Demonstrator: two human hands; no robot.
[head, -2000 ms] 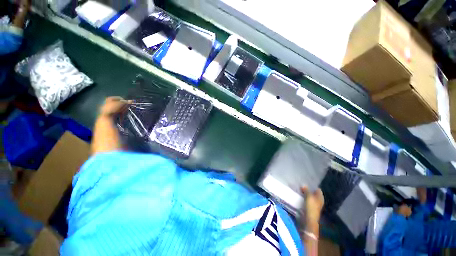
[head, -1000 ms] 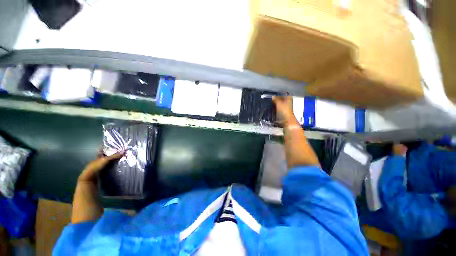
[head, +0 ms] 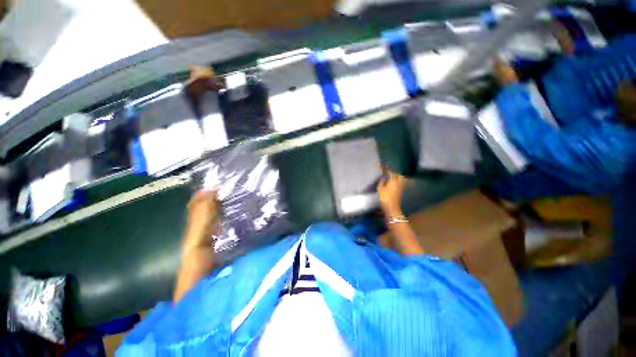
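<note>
My left hand grips the left edge of a bagged black keyboard in shiny clear wrap on the green bench, in front of my chest. Glare and blur hide whether more pieces lie beneath it. My right hand is at the right edge of a grey flat piece, its fingers bent onto the edge. The grey piece has a pale strip at its near end and lies to the right of the bagged keyboard.
Open white boxes with blue edges line the conveyor. More grey pieces lie at right, beside a co-worker's blue sleeve. A brown carton stands below right. A silver bag lies at far left.
My right hand has come back from the conveyor boxes to the grey piece on the bench. My left hand remains at the bagged keyboard. The view has turned to the right.
</note>
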